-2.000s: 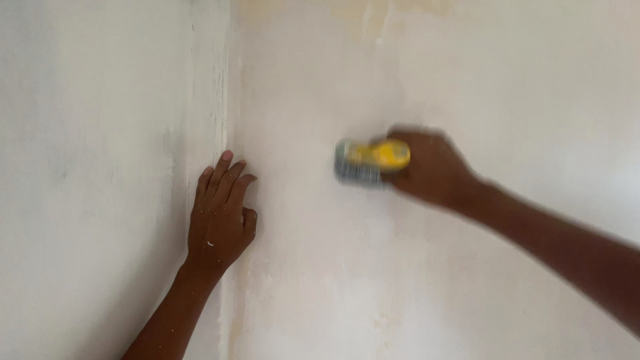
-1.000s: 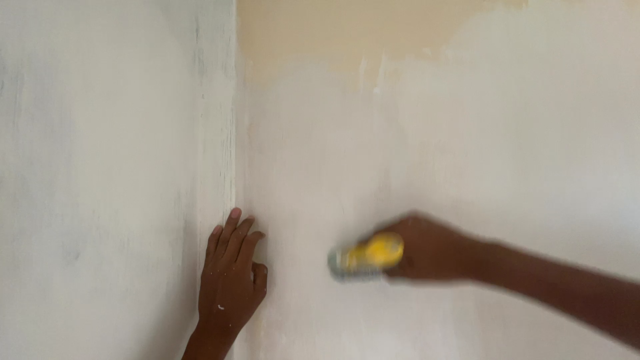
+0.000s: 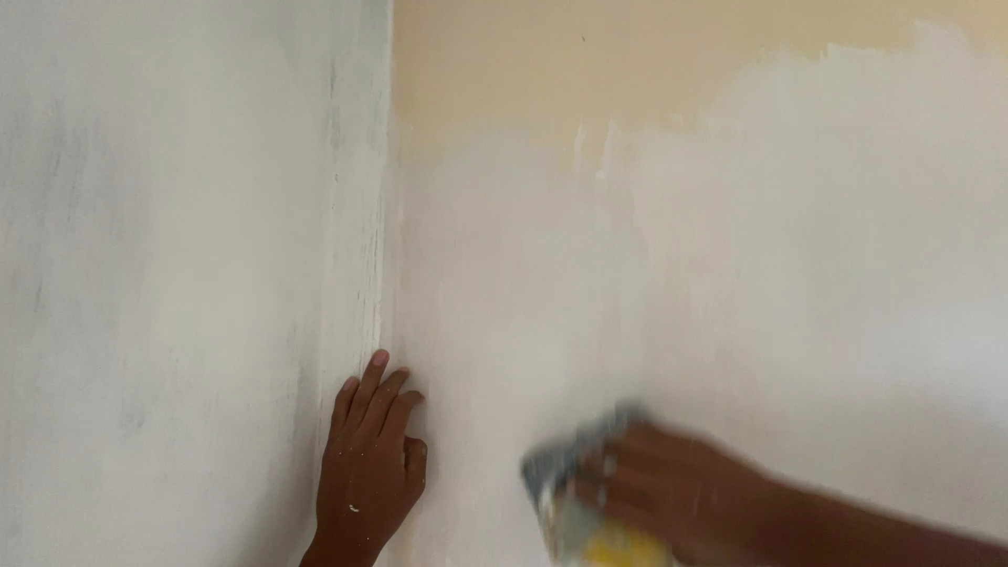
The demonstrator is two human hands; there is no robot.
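Observation:
My left hand (image 3: 372, 465) rests on the wall at the inside corner, palm toward the surface and fingers apart, with small white specks on its back. To the right, my right hand (image 3: 657, 480) is shut on a blurred hand tool (image 3: 559, 472) with a grey, flat head and a yellow part, held against the wall low in view. Its exact kind cannot be told. The right-hand wall (image 3: 535, 299) bears a thin whitish coat over a beige surface, which shows at the top.
The left-hand wall (image 3: 157, 276) is whitish with grey streaks. It meets the other wall at a vertical corner edge (image 3: 386, 197) with rough, dark-marked coating beside it.
The view has tilted up, showing more beige wall. My right hand has moved down with the tool, which is now turned differently. My left hand stays by the corner.

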